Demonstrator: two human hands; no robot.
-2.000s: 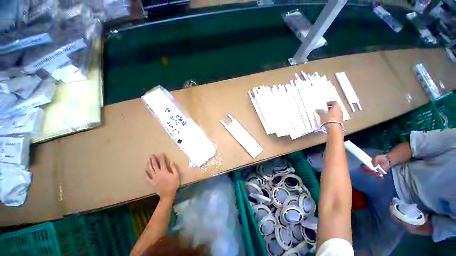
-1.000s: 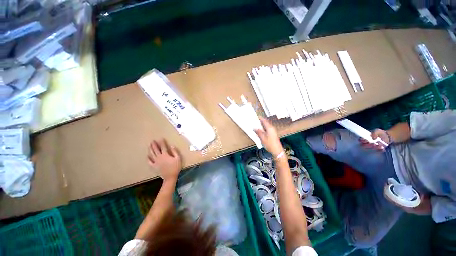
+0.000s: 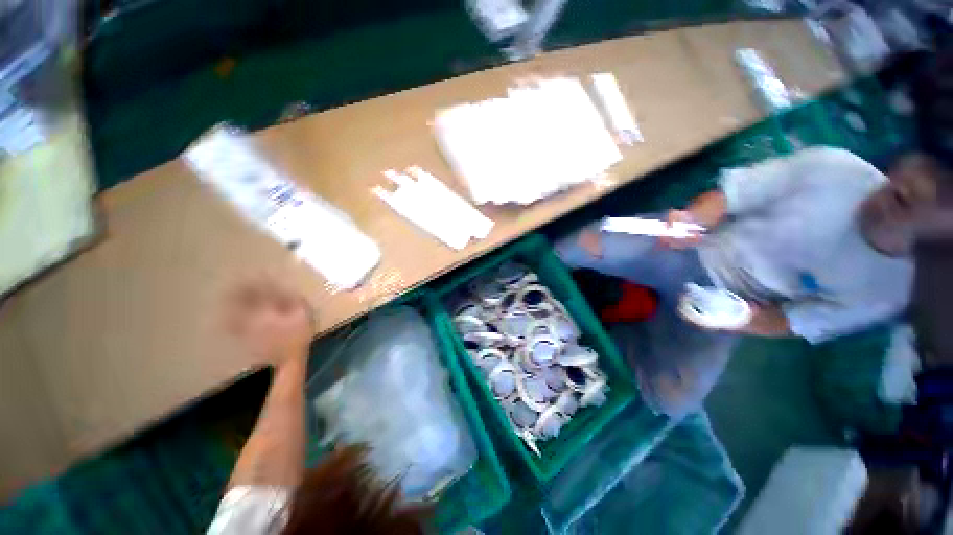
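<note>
My left hand [image 3: 270,319] is blurred and rests at the bench's front edge, with nothing visible in it. My right hand is out of the picture. A long bagged item [image 3: 282,207], a clear sleeve, white with black print, lies slanted on the cardboard-covered bench. To its right a few flat white parts [image 3: 434,207] lie close together, pronged ends toward the belt. A wide row of flat white parts [image 3: 528,141] lies further right, with a separate one [image 3: 617,107] beside it.
A green crate [image 3: 538,361] heaped with white ring-shaped parts stands below the bench, beside a crate with clear plastic bags [image 3: 402,408]. A seated person [image 3: 826,240] at right holds a white strip and a ring-shaped part. A green belt [image 3: 345,42] runs behind the bench.
My right hand put another flat white part beside the single one, then left the picture. The view has swung right, so the bench things stand further left. My left hand stays near the edge.
</note>
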